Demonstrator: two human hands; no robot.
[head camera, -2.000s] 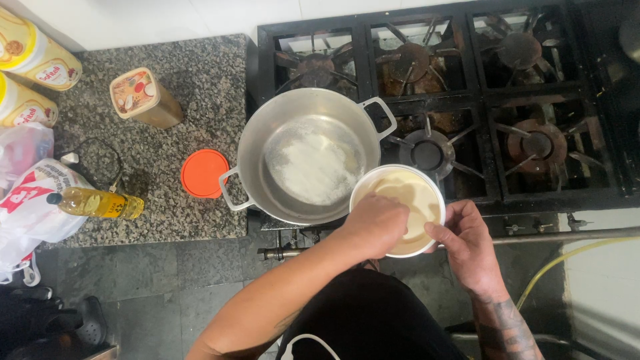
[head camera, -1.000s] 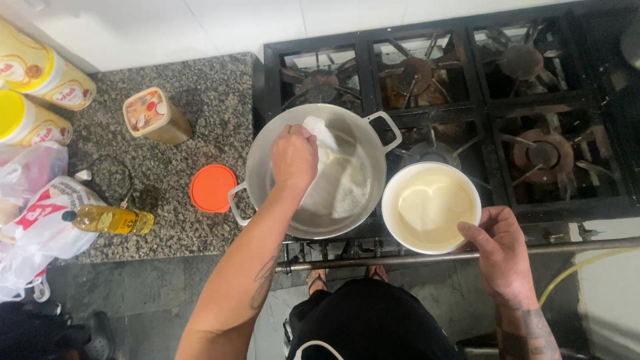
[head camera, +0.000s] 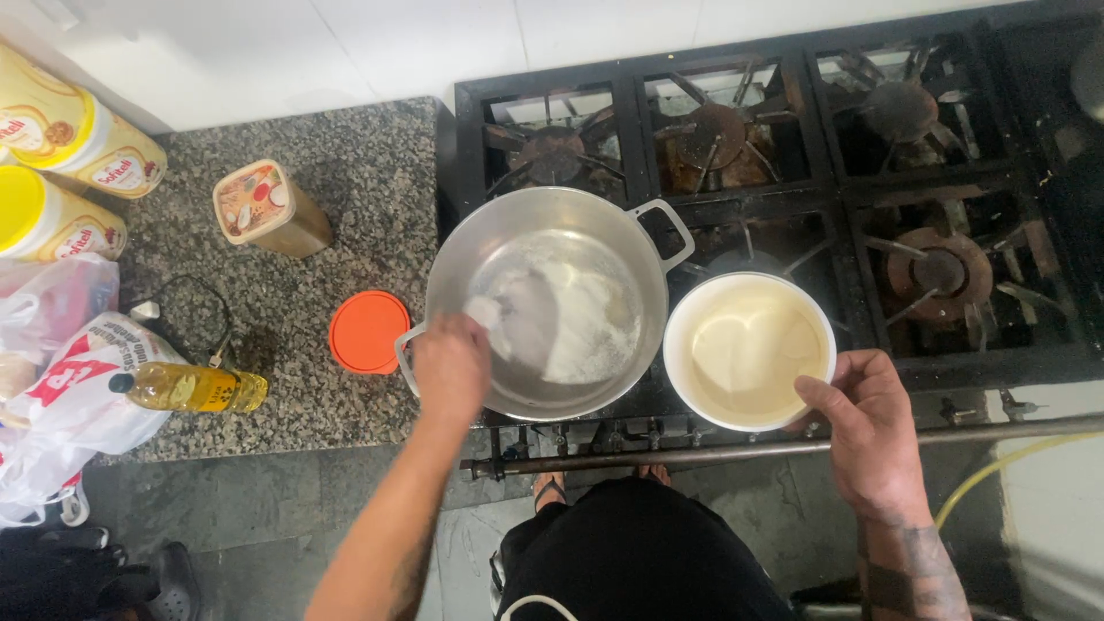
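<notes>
A wide aluminium pot (head camera: 543, 302) stands at the stove's left side, with white powder (head camera: 586, 319) spread over its bottom. My left hand (head camera: 450, 362) is over the pot's left rim, its fingers closed on a small white thing, perhaps a scoop or cup, that is blurred and partly hidden. To the right of the pot, a white tub (head camera: 749, 352) with pale, cream-coloured contents is tilted toward the camera. My right hand (head camera: 862, 423) grips its lower right rim, thumb on top.
Black gas stove (head camera: 828, 190) with several burners and a front rail (head camera: 690, 457). On the granite counter (head camera: 371, 172) are an orange-red lid (head camera: 369, 332), a lidded plastic container (head camera: 272, 209), an oil bottle (head camera: 198, 387), plastic bags (head camera: 112, 371) and yellow-lidded tubs (head camera: 65, 216).
My left hand has gone from inside the white tub to over the pot, then to the pot's left rim. The powder in the pot has spread differently. My right hand keeps hold of the tub.
</notes>
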